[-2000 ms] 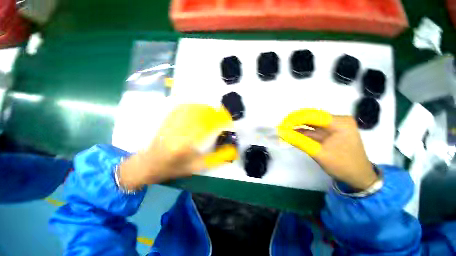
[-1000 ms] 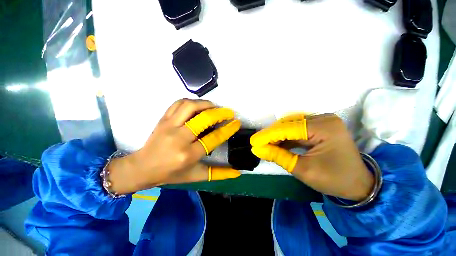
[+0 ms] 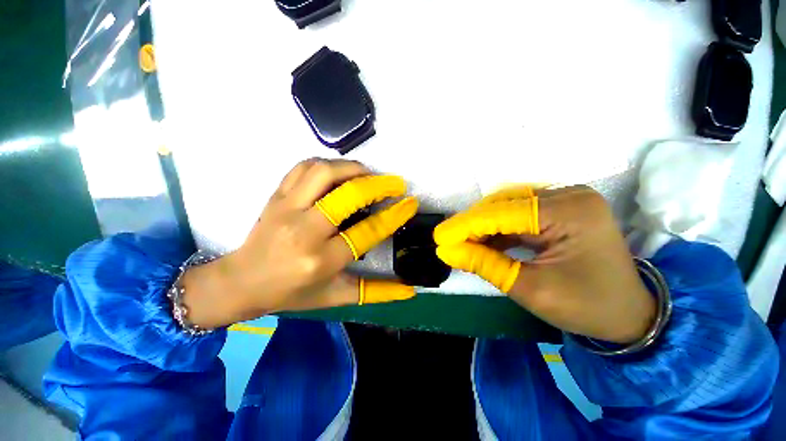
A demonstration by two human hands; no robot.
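Observation:
A black smartwatch (image 3: pixel 421 258) lies face up at the near edge of the white foam mat (image 3: pixel 517 95). My left hand (image 3: pixel 297 241), with yellow finger cots on the thumb and two fingers, grips it from the left, fingers at its upper edge and thumb at its lower edge. My right hand (image 3: pixel 552 250), with yellow cots on thumb and forefinger, has its fingertips pinched together at the watch's right edge. Whether something thin is between them is hidden. A dark shape shows between my left fingers, mostly covered.
Another smartwatch (image 3: pixel 333 99) lies beyond my left hand. More watches stand at the top edge and at the right (image 3: pixel 722 90). A crumpled white cloth (image 3: pixel 685 194) lies right of my right hand. A clear plastic sleeve (image 3: pixel 121 112) and a loose yellow finger cot (image 3: pixel 147 59) lie left.
The view has come down closer over the mat. My hands have come together at the near-edge watch, my right fingertips moving left onto its right edge. They barely moved over the last second.

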